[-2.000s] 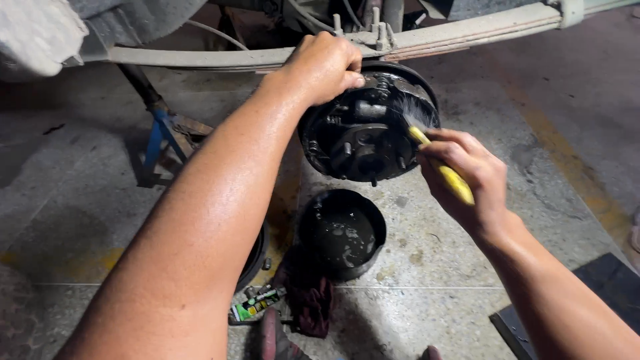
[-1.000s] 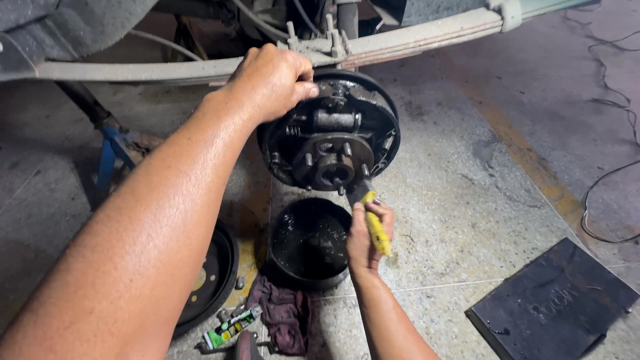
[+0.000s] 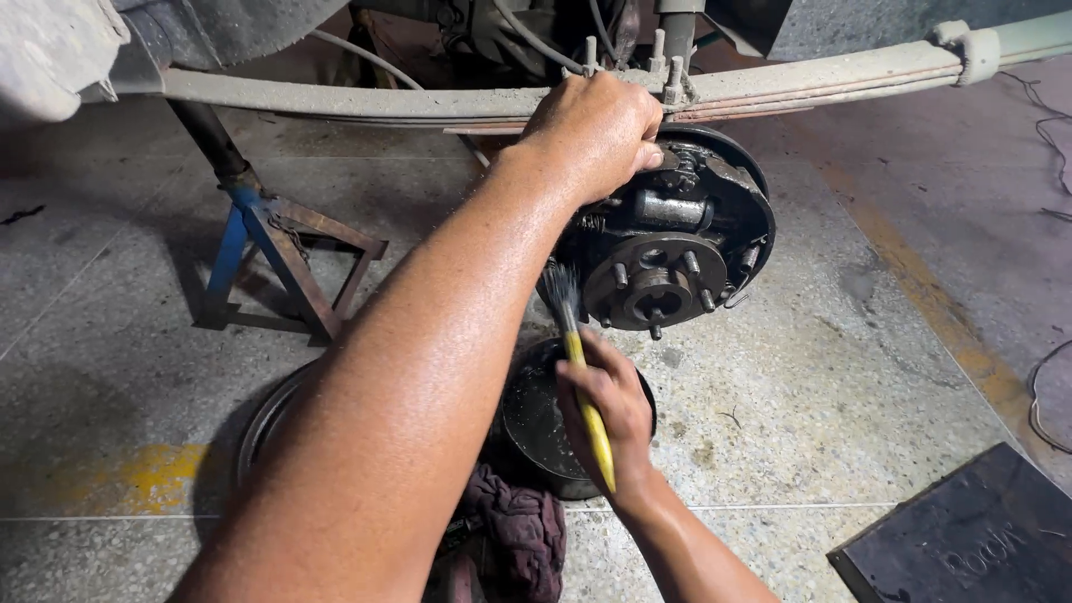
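My right hand grips a paintbrush by its yellow handle, bristles up, at the lower left edge of a drum brake assembly. The wheel hub flange with its studs faces me, below the wheel cylinder. My left hand rests with curled fingers at the top of the brake assembly, by the leaf spring; whether it grips anything is hidden. Under the hub, partly behind my right hand, stands a round black pan holding dark liquid.
A jack stand in blue and rusty metal stands at left. A round metal part lies partly behind my left forearm. A dark red rag lies below the pan. At lower right is a flat black panel; a cable lies at far right.
My right hand has moved the brush from the right side of the brake assembly, past the underside of the hub, to its lower left. My left hand stays at the top.
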